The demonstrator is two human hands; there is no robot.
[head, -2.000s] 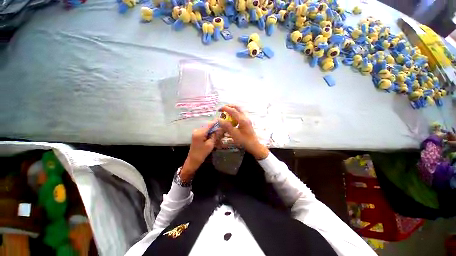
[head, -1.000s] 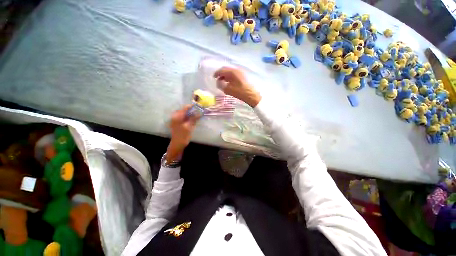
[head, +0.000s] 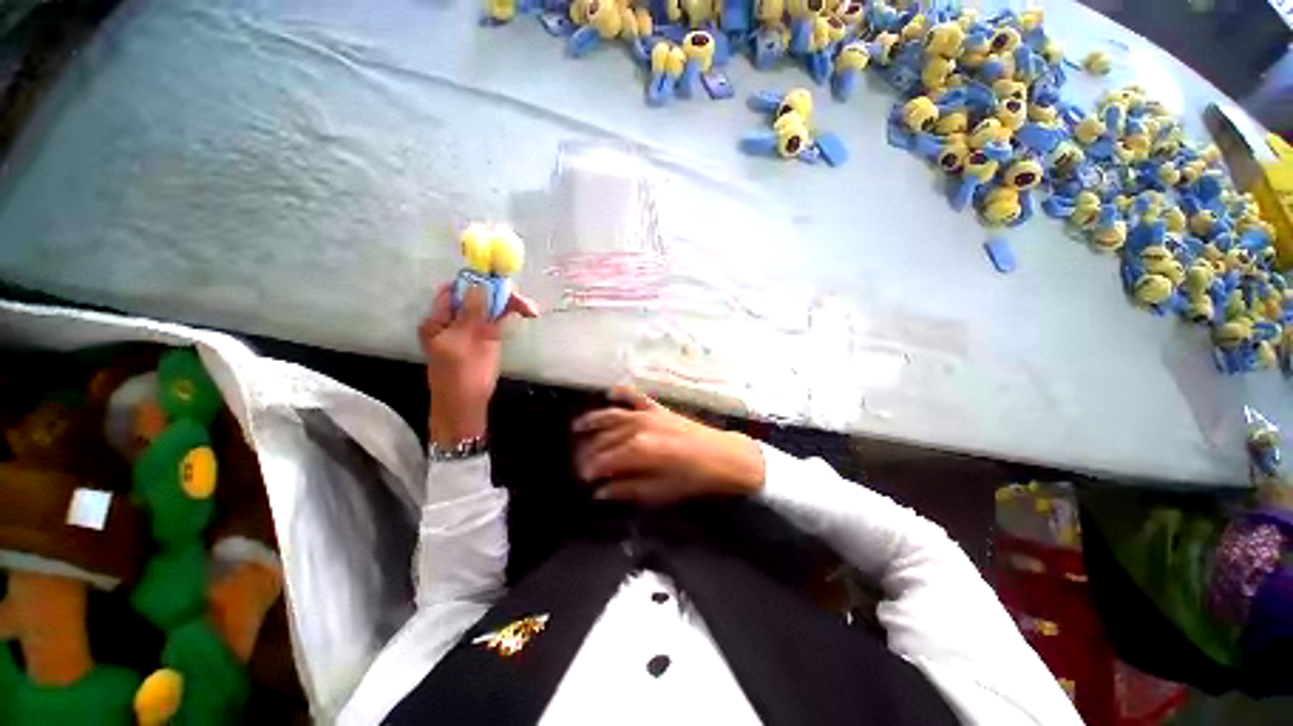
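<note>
My left hand (head: 468, 341) holds a plush toy (head: 489, 251) by its blue lower part, just above the table's near edge, with its yellow round top upward. My right hand (head: 659, 451) is below the table edge in front of my body, palm turned in, with fingers bent; whether it holds anything cannot be told. A stack of empty zip bags (head: 607, 220) lies flat on the table, its pink-red stripes at the near end, right of the toy. Loose clear film (head: 709, 362) lies at the table edge, right of the stack.
A long heap of plush toys (head: 1014, 128) runs along the far side to the right. One toy (head: 794, 131) and a blue card (head: 1000, 255) lie apart. A white sack (head: 333, 496) with larger plush toys is lower left. A red crate (head: 1056, 610) and a person's purple sleeve (head: 1248, 560) are lower right.
My left hand has moved left and now holds the toy upright, away from the bag stack. My right hand has drawn back from the stack to below the table edge. The view has shifted.
</note>
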